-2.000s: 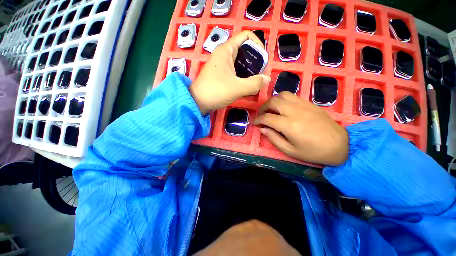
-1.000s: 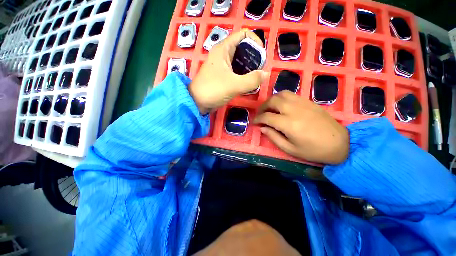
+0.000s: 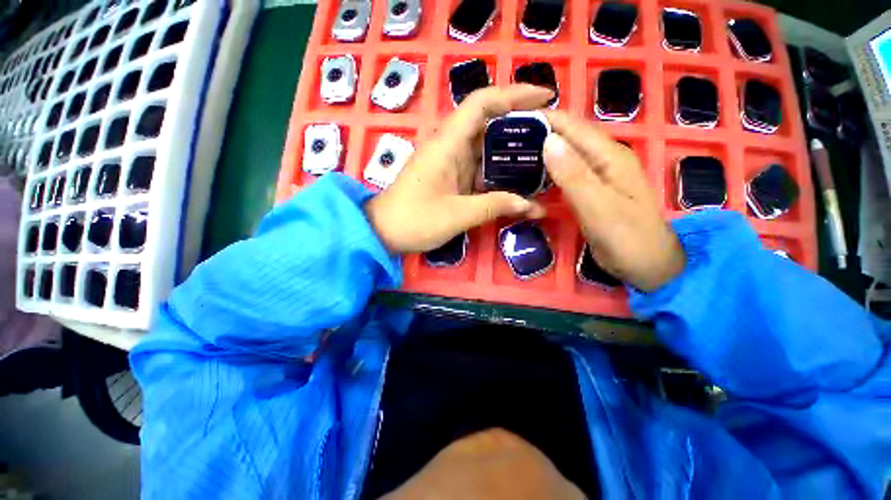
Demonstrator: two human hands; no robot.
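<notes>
My left hand [image 3: 440, 190] grips a watch unit [image 3: 514, 156] between fingers and thumb above the red-orange tray [image 3: 488, 278]. Its black screen faces up and shows small white text lines. My right hand [image 3: 620, 200] is at the unit's right side, with a finger or thumb tip at the screen's right edge. Whether it grips the unit too is unclear. A unit with a reflection on its dark face [image 3: 526, 249] lies in a front pocket below my hands. My hands partly hide neighbouring units.
Silver-backed units [image 3: 322, 148] lie face down in the tray's left columns; black-faced units fill other pockets. A white tray [image 3: 164, 229] of black-faced units stands at left. A pen [image 3: 829, 200], dark parts [image 3: 826, 83] and a light-coloured boxed instrument [image 3: 876, 59] are at right.
The view has shifted slightly. My left hand and its unit have moved right and down. My right hand has risen from the front pockets to the unit. More face-down and front-pocket units show.
</notes>
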